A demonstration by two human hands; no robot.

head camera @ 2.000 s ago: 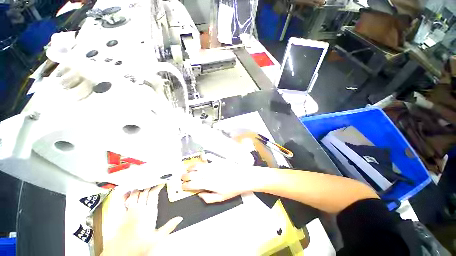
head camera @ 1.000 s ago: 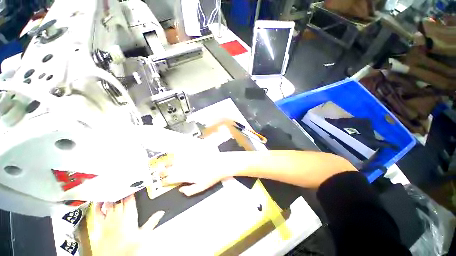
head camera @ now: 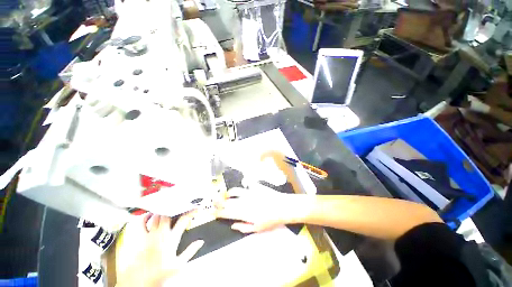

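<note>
A black fabric panel (head camera: 216,235) lies on the white sewing template (head camera: 247,259) under the machine head (head camera: 106,162). My right hand (head camera: 255,208) reaches in from the right, its fingertips at the yellow-edged label clamp (head camera: 202,216) below the head. My left hand (head camera: 149,252) lies spread and flat at the template's left side, thumb on the panel, partly overexposed. The head hides the needle area. Whether either hand holds anything small cannot be told. Labels with lettering (head camera: 102,238) lie at the left.
An orange-and-black slim tool (head camera: 306,167) lies right of the template. Yellow tape (head camera: 323,272) crosses the template corner. A blue plastic bin (head camera: 469,182) with grey, white and black pieces stands right of the table. A control panel (head camera: 338,78) stands behind the table.
The camera view has swung left and back. Both hands stay near the clamp and panel; my right fingers have shifted slightly on the clamp. The template has shifted slightly under the head.
</note>
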